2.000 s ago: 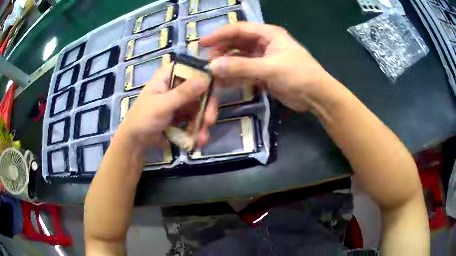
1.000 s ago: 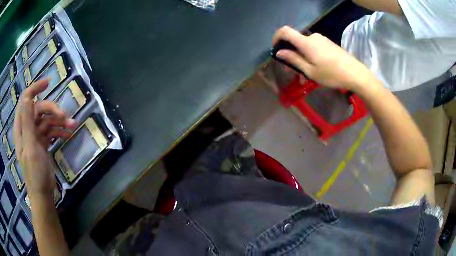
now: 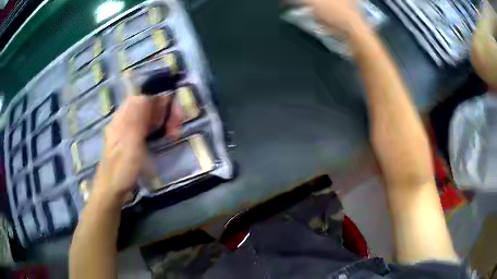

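Observation:
The pocketed blister tray [image 3: 213,117] lies at left, with phone frames in it; those on its right part show beige ends, those at left look black. My left hand [image 3: 136,128] is over the tray's right part, blurred, with its fingers around what looks like a phone frame with a black end [image 3: 159,82]. My right hand [image 3: 332,13] is at the top edge, over the clear bag of small parts [image 3: 313,27], which it partly covers. Its fingertips are blurred and partly cut off, so I cannot tell what they hold.
A neighbouring tray [image 3: 430,27] is at the top right. Another person's arm [image 3: 485,46] and pale clothing [image 3: 474,144] show at the right edge. A red stool [image 3: 449,190] stands below the dark green bench [image 3: 283,120]. A green surface [image 3: 60,43] runs behind the tray.
The view has swung back toward the tray. My right hand has left the black item at the bench edge and is over the bag. My left hand, open before, now appears to hold a frame.

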